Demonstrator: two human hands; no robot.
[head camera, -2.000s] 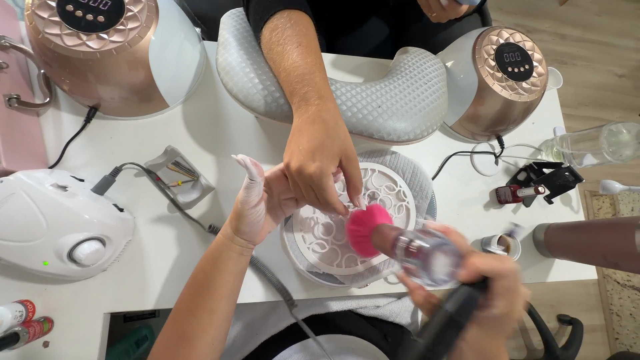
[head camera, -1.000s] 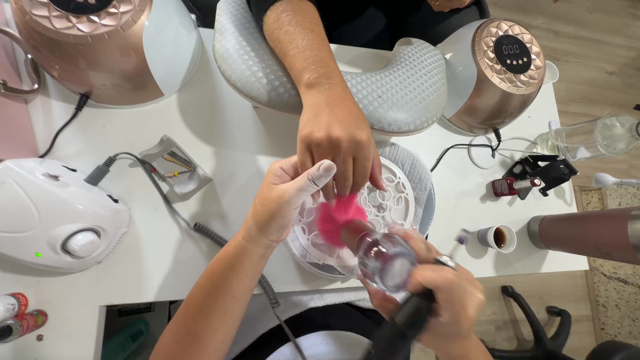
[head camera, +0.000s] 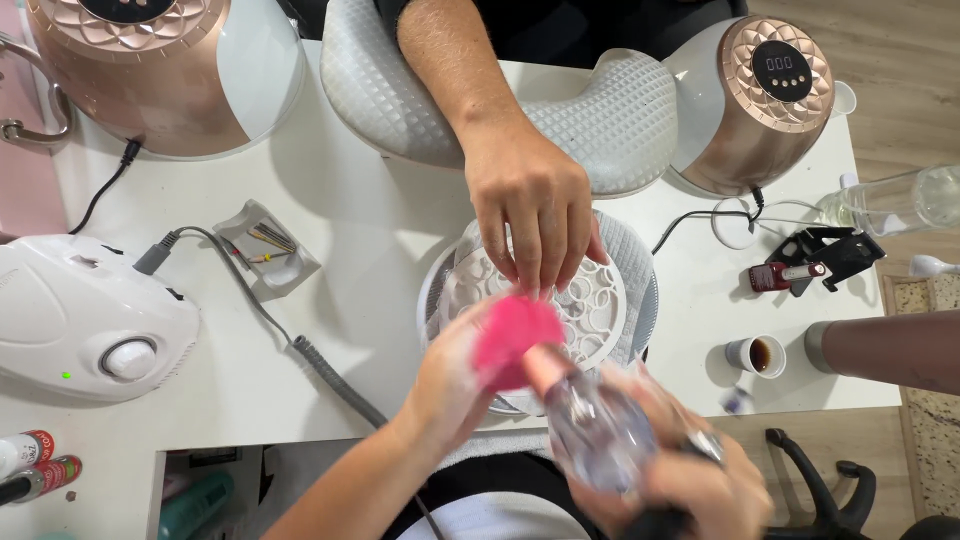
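Note:
My right hand (head camera: 675, 450), blurred, grips a dusting brush with bright pink round bristles (head camera: 517, 341), a copper-coloured collar and a clear handle (head camera: 600, 427). A dark tool with a metallic tip (head camera: 705, 446) is in the same hand. My left hand (head camera: 450, 375) is beside the bristles, its fingers partly hidden behind them; whether it holds anything cannot be told. The other person's hand (head camera: 529, 195) hangs palm down, fingertips at the bristles' upper edge. Beneath the hands is a round white grille with a ring pattern (head camera: 600, 300), on a grey cloth.
A padded armrest (head camera: 607, 120) supports the other person's forearm. Two nail lamps (head camera: 150, 82) (head camera: 750, 105) flank it. At left are a white drill unit (head camera: 97, 322), its coiled cord (head camera: 337, 386) and a bit tray (head camera: 274, 251). A coffee cup (head camera: 754, 356), polish bottle (head camera: 769, 277) and tumbler (head camera: 885, 345) are at right.
The other person's hand now hangs with its fingers extended; earlier its fingers were by my left hand. My left hand has moved toward me, and the pink brush now partly covers it.

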